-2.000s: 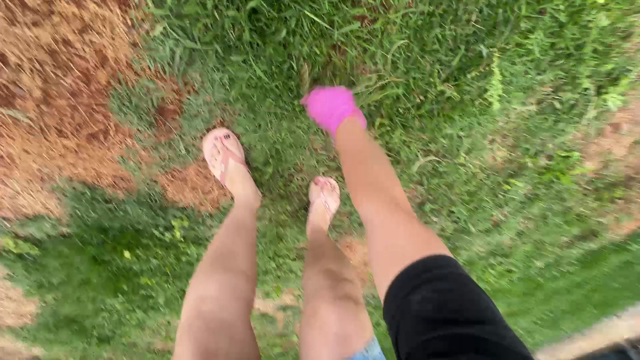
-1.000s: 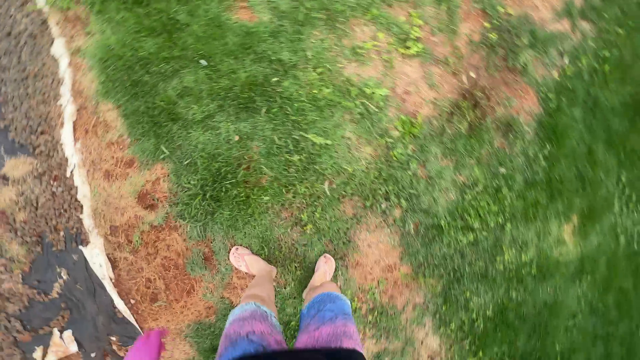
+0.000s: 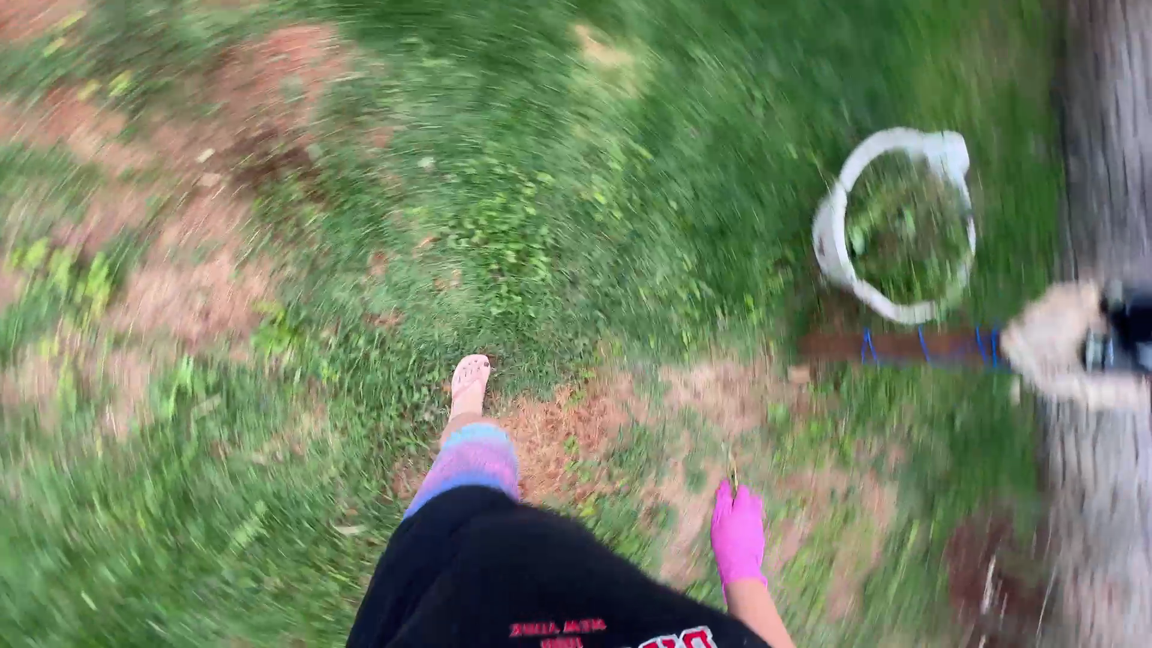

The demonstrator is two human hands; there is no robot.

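Note:
My right hand [image 3: 738, 535], in a pink glove, hangs at the lower right beside my black shirt. Its fingers are closed on a thin plant sprig [image 3: 733, 472] that pokes out past the fingertips. Up and to the right of the hand, a white bucket [image 3: 837, 238] stands on the grass with pulled green weeds [image 3: 909, 225] in it. My left hand is out of view. One foot in a pink flip-flop [image 3: 470, 385] shows on the grass.
A weathered wooden surface [image 3: 1107, 180] runs along the right edge. Against it, a brown post with blue bands [image 3: 909, 347] lies below the bucket, near a blurred pale and black object [image 3: 1062, 342]. Bare soil patches [image 3: 193, 301] break up the grass.
The view has swung a lot. The bucket and wooden surface have come into view; the mulch bed and black sheeting at the left have gone. My gloved right hand now shows at the lower right.

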